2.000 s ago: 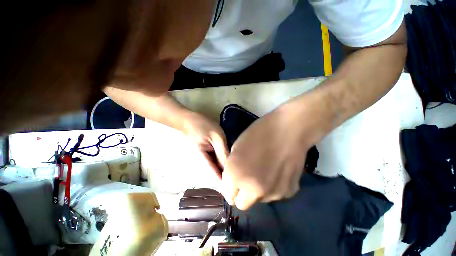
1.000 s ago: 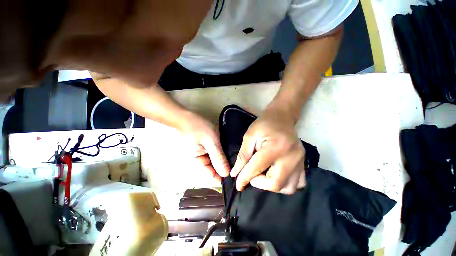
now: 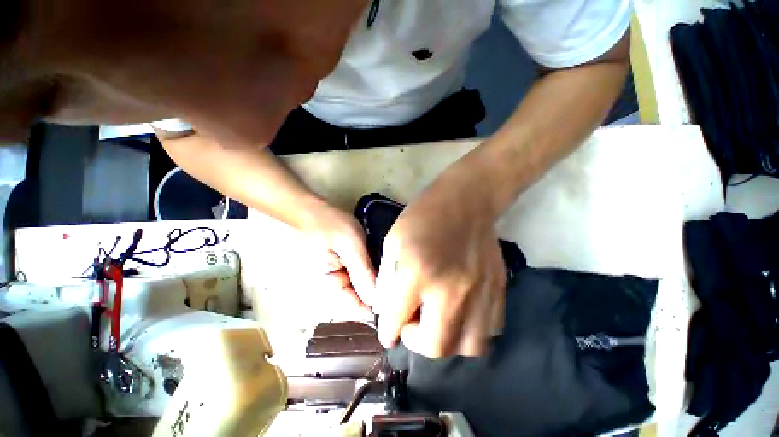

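The black fabric bag body (image 3: 530, 358) spreads right of the needle area, with a silvery zipper line (image 3: 611, 341) on it. A rounded black panel with a pale edge line (image 3: 376, 213) shows above my hands. My left hand (image 3: 444, 282), on the picture's right side, is over the fabric, fingertips pinching its edge just above the presser foot (image 3: 395, 384). My right hand (image 3: 346, 256), on the picture's left side, holds the same edge between thumb and fingers; its fingertips are partly hidden by the left hand. The fabric at the needle is dark and hard to make out.
The cream sewing machine head (image 3: 226, 375) is at bottom left, with red-handled snips (image 3: 111, 307) lying on it. Curly black cord (image 3: 175, 246) lies on the white surface. Stacked dark pieces (image 3: 735, 94) are at the right edge. A blurred skin-coloured shape fills the upper left.
My left hand has moved down-left towards the foot since a second ago, its back turned more to view. The rounded panel slid slightly left and down. The bag's right part turned and its zipper line levelled.
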